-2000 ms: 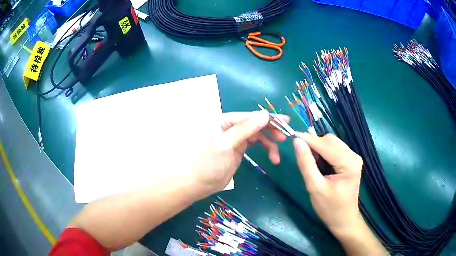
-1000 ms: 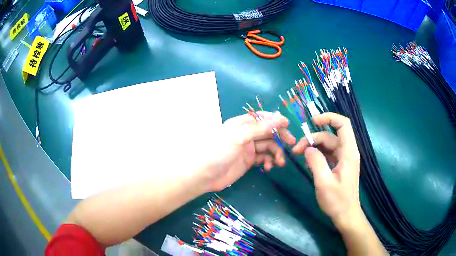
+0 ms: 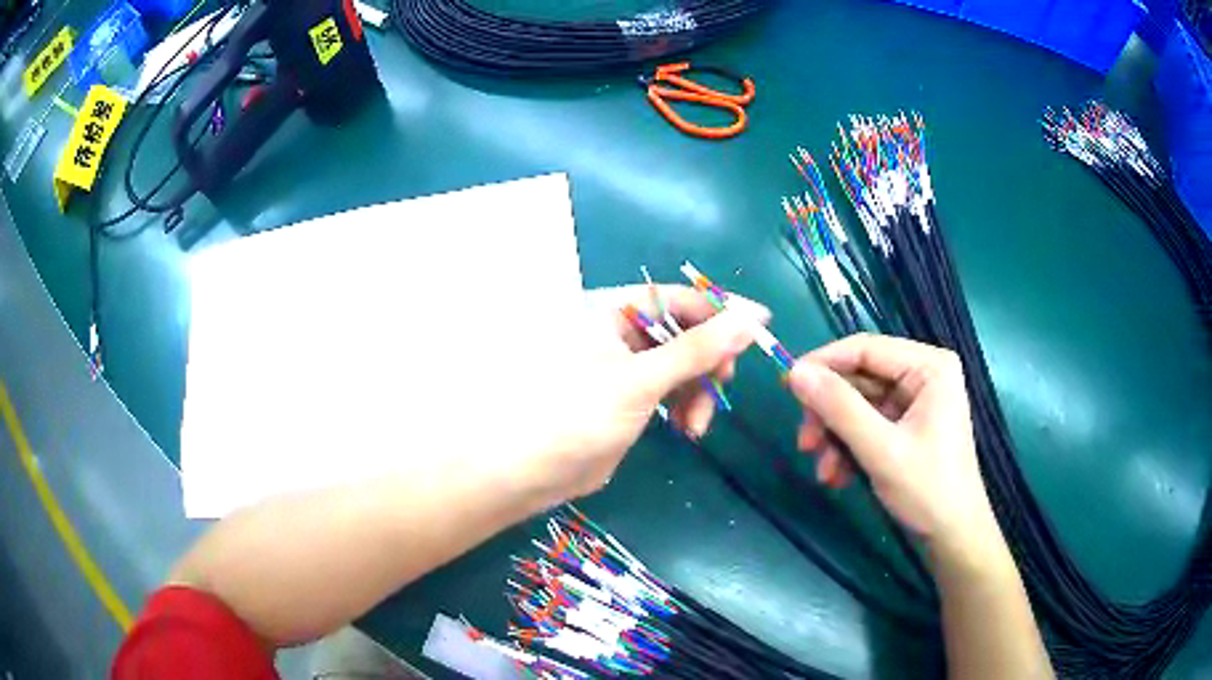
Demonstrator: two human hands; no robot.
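My left hand (image 3: 665,365) holds a cable's fanned cores with orange ferrules (image 3: 645,319) between its fingers, and its thumb and forefinger pinch a white marker sleeve (image 3: 764,336). My right hand (image 3: 884,419) pinches the coloured cores just behind that sleeve with thumb and forefinger. Black cable (image 3: 758,498) runs from under my hands to the lower right. A bundle of cable ends with white sleeves (image 3: 598,604) lies at the near edge. More cable ends (image 3: 884,179) lie beyond my right hand. The fingers hide part of the held cores.
A white sheet (image 3: 386,345) lies under and left of my left forearm. A heat gun (image 3: 306,80) stands upper left beside a yellow sign (image 3: 91,144). Orange scissors (image 3: 698,100) and a black cable coil (image 3: 532,40) are at the far side. Blue bins (image 3: 1063,27) and another bundle (image 3: 1110,140) are upper right.
My hands were apart a second ago and now meet at one white sleeve. The sleeved end my right hand held beside the small far bundle is now between both hands. The view shifted slightly.
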